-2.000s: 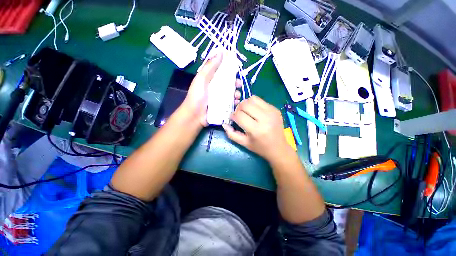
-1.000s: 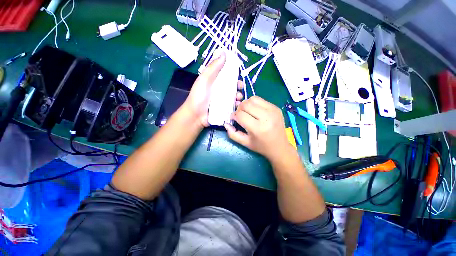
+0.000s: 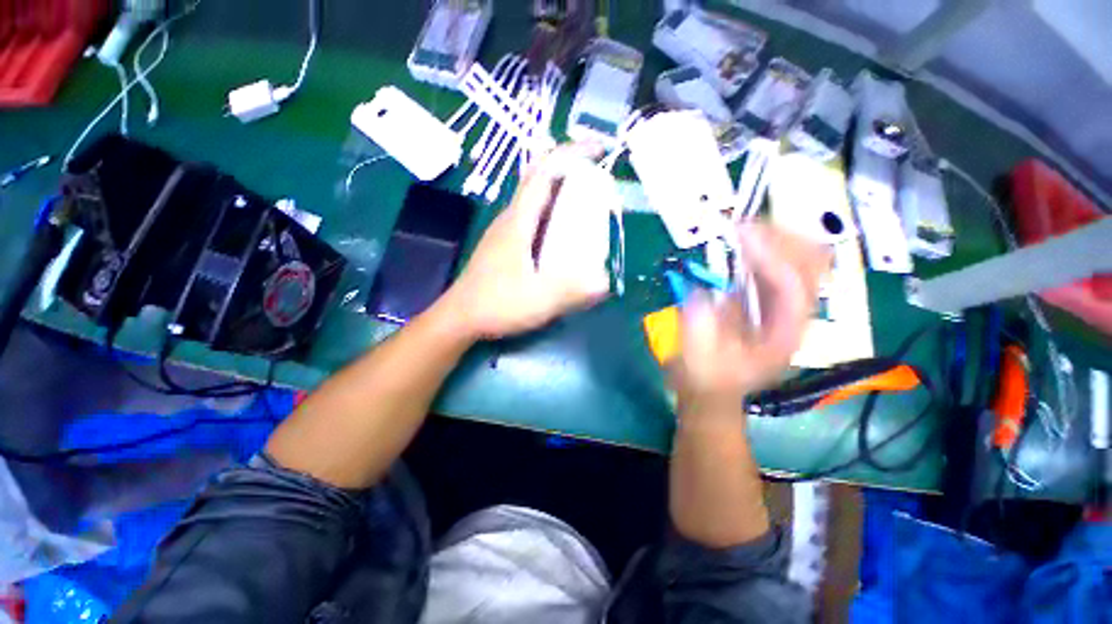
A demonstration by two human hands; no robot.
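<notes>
My left hand (image 3: pixel 506 274) holds a white power bank case (image 3: pixel 578 232) over the bench, left of the middle. A white lead hangs at its right side. My right hand (image 3: pixel 750 317) is to the right, over the side cutters and white parts. It is blurred, and I cannot tell whether it grips anything. The blue-handled side cutters (image 3: pixel 693 278) lie partly behind it. A black test phone (image 3: pixel 421 250) lies left of my left hand.
A black fume extractor fan (image 3: pixel 289 293) stands at the left. Open white cases (image 3: pixel 605 92) and charging cables (image 3: pixel 506 122) lie at the back. A black and orange screwdriver (image 3: pixel 841 385) lies at the right front. A yellow-orange sponge (image 3: pixel 662 333) is near the cutters. A red tray (image 3: pixel 1051 207) is far right.
My right hand has left the case and moved right, over the cutters. My left hand still holds the case, now turned and slightly further right. The view has shifted a little.
</notes>
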